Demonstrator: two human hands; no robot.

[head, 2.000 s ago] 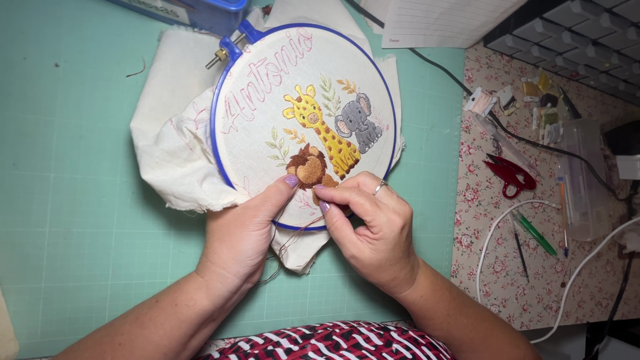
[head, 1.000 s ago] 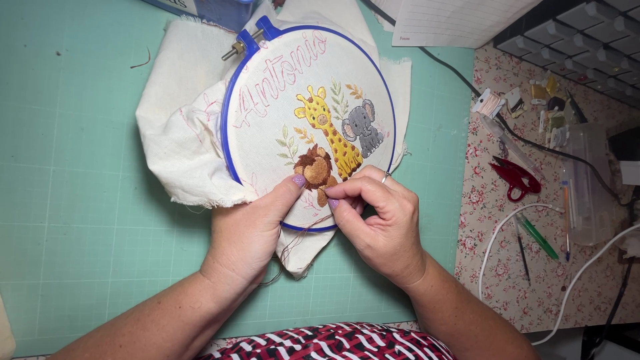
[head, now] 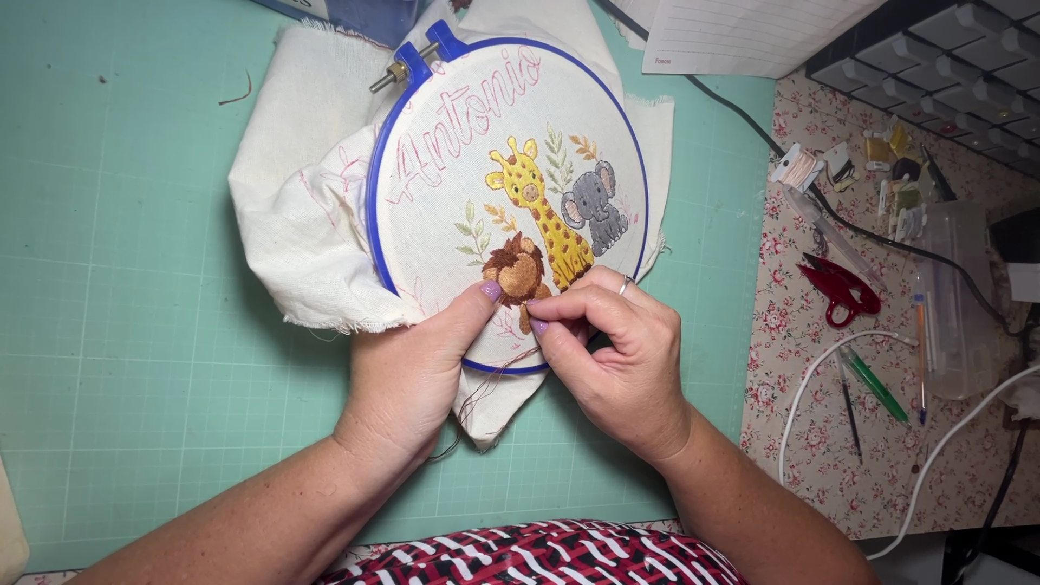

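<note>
My left hand [head: 414, 366] grips the lower left of a blue embroidery hoop [head: 375, 219], thumb on the cloth beside the embroidered lion [head: 517, 272], its fingers hidden below. White fabric [head: 301, 179] is stretched in the hoop and hangs loose around it. Thumb and index finger of my right hand [head: 617, 349] pinch at the lion's lower body; whether a needle is between them cannot be told. Brown thread [head: 479, 390] trails from there over the hoop's lower rim. An embroidered giraffe [head: 548, 215], an elephant [head: 597, 207], leaf sprigs and pink outlined lettering also show on the cloth.
Under the hoop lies a green cutting mat [head: 162, 366]. To the right are red thread snips [head: 841, 288], a green pen [head: 873, 383], thread bobbins [head: 798, 168], a clear plastic box [head: 959, 301], cables and a drawer cabinet [head: 934, 65]. A blue container [head: 366, 18] stands at the top.
The fingertips of my right hand have stayed close to the lion's lower body, with only a small shift. My left hand keeps its hold on the hoop.
</note>
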